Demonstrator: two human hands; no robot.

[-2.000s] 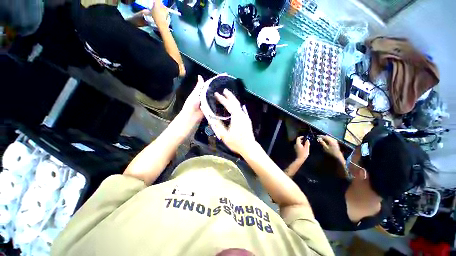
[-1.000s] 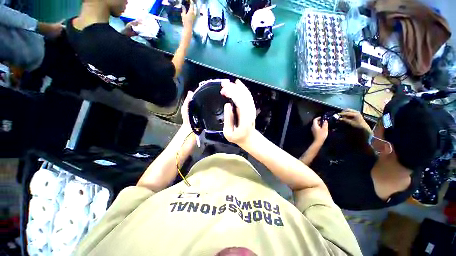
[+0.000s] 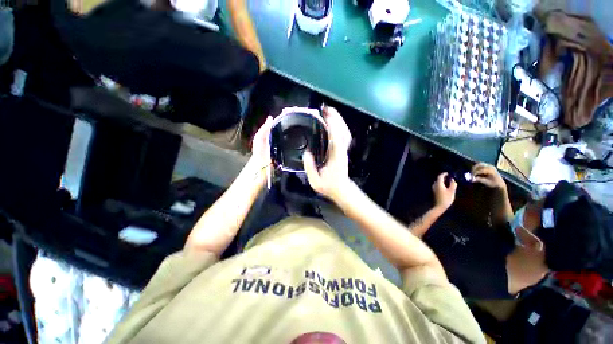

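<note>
A white housing shell (image 3: 277,118) with a round glossy black inner module (image 3: 293,139) inside it is held in front of my chest, past the bench's near edge. My left hand (image 3: 261,149) grips the left side of the rim. My right hand (image 3: 333,151) grips the right side, its thumb at the module's lower right edge. A thin white arm of the housing points down beside my left hand. The fingers behind the unit are hidden.
The green bench (image 3: 349,60) lies ahead, with a part-assembled unit (image 3: 313,15), a white and black unit (image 3: 388,17) and stacked clear blister trays (image 3: 468,77). A coworker (image 3: 497,248) sits right, another (image 3: 154,54) left. A housing crate (image 3: 80,302) stands lower left.
The black module shows within the white rim, squarer to the camera than a second ago. The yellow wire seen then no longer shows. The view has shifted, so the bench items sit higher and further right.
</note>
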